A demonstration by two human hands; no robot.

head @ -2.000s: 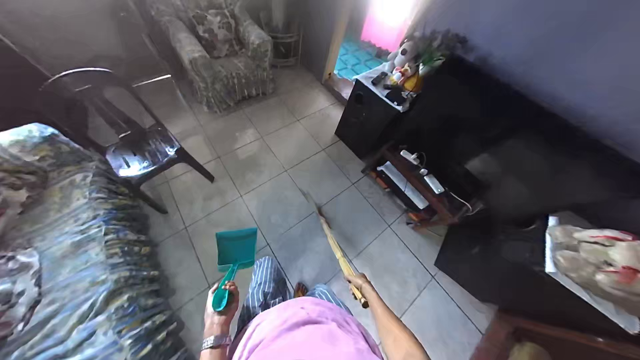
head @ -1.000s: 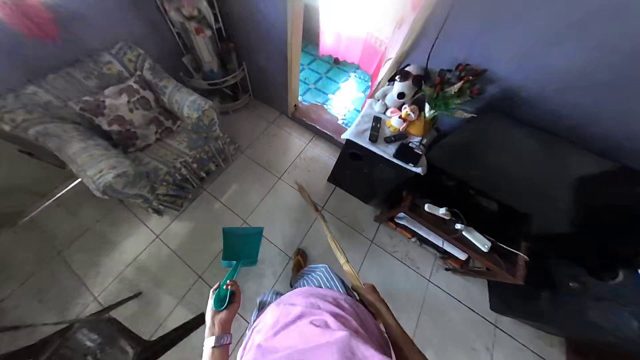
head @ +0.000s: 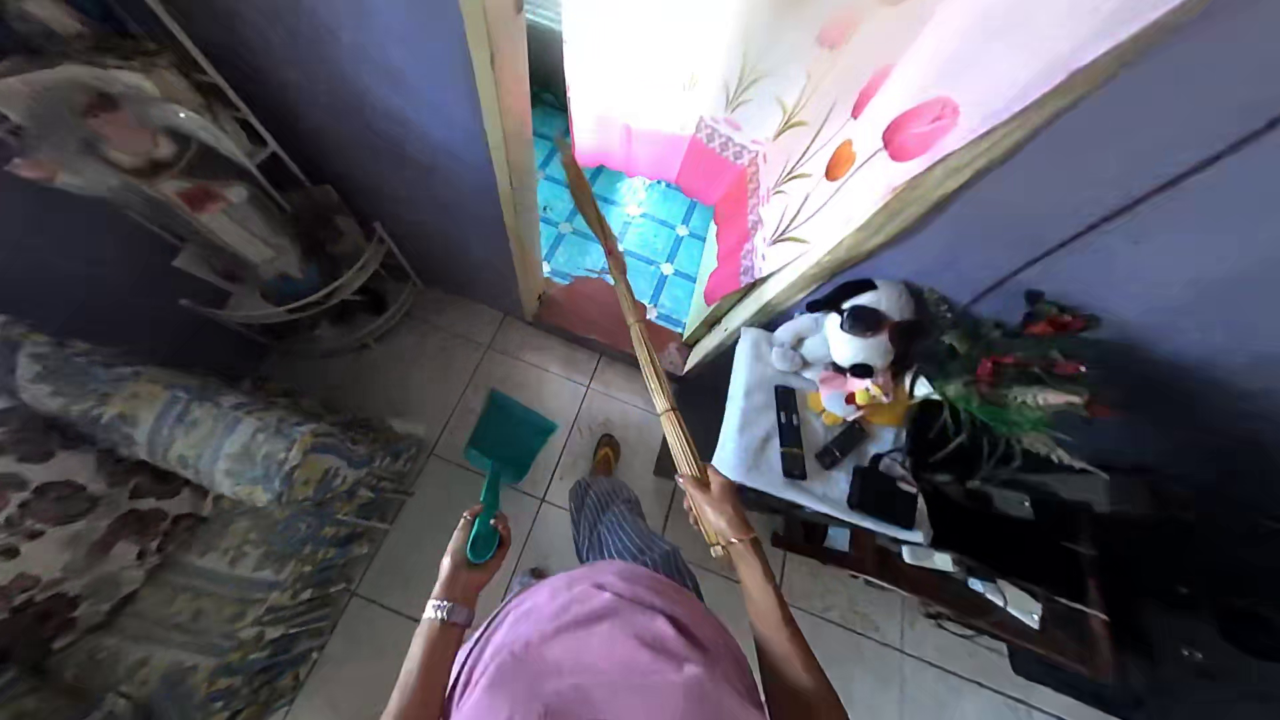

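My left hand point(head: 474, 552) is closed on the handle of a green plastic dustpan point(head: 510, 437), whose flat pan points forward above the floor tiles. In my right hand point(head: 716, 508) is the thick end of a stick broom point(head: 640, 330) of bound thin stalks. The broom reaches forward and left, its tip in front of the doorway with a blue patterned floor point(head: 640, 235). Whether the tip touches anything, I cannot tell.
A floral curtain point(head: 800, 130) hangs in the doorway. On the right, a cloth-covered stand point(head: 745, 440) bears a plush dog point(head: 865, 325), remote controls and artificial flowers. At left are a patterned armchair point(head: 190, 430) and a white metal rack point(head: 340, 290).
The view has moved forward to the doorway. The broom, lower and over the grey tiles before, now extends up across the doorway. Both hands keep their holds.
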